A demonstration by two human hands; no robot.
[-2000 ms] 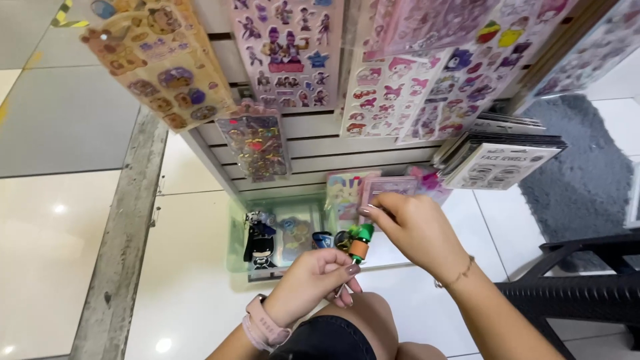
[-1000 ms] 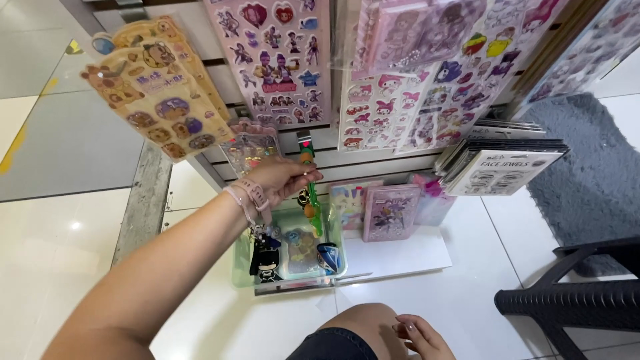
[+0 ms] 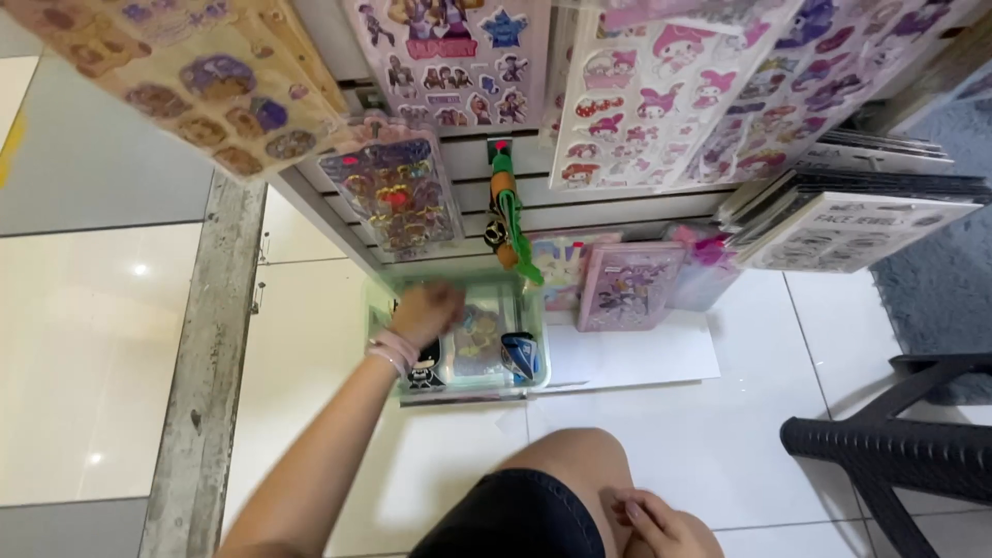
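My left hand point(image 3: 428, 311), blurred, is over the left part of a translucent green plastic bin point(image 3: 545, 341); its fingers point down and whatever lies under them is hidden. Inside the bin are a flat clear packet point(image 3: 477, 341), a black caped-figure item point(image 3: 425, 370) and a blue item point(image 3: 520, 356). Above the bin's right part, a green and orange keychain strap point(image 3: 505, 205) hangs from a hook on the slatwall. My right hand point(image 3: 651, 521) rests by my knee, its fingers loosely curled, with nothing visible in it.
Sticker sheets point(image 3: 457, 70) hang across the slatwall point(image 3: 477, 167). A pink boxed notebook point(image 3: 632, 287) stands right of the bin on a white base point(image 3: 628, 358). Face jewel packs point(image 3: 845, 232) jut out at the right. A black plastic stool point(image 3: 891, 442) is at the lower right.
My left hand has moved down from the hook to the bin and let go of the green and orange strap, which now hangs there. The view is closer to the display.
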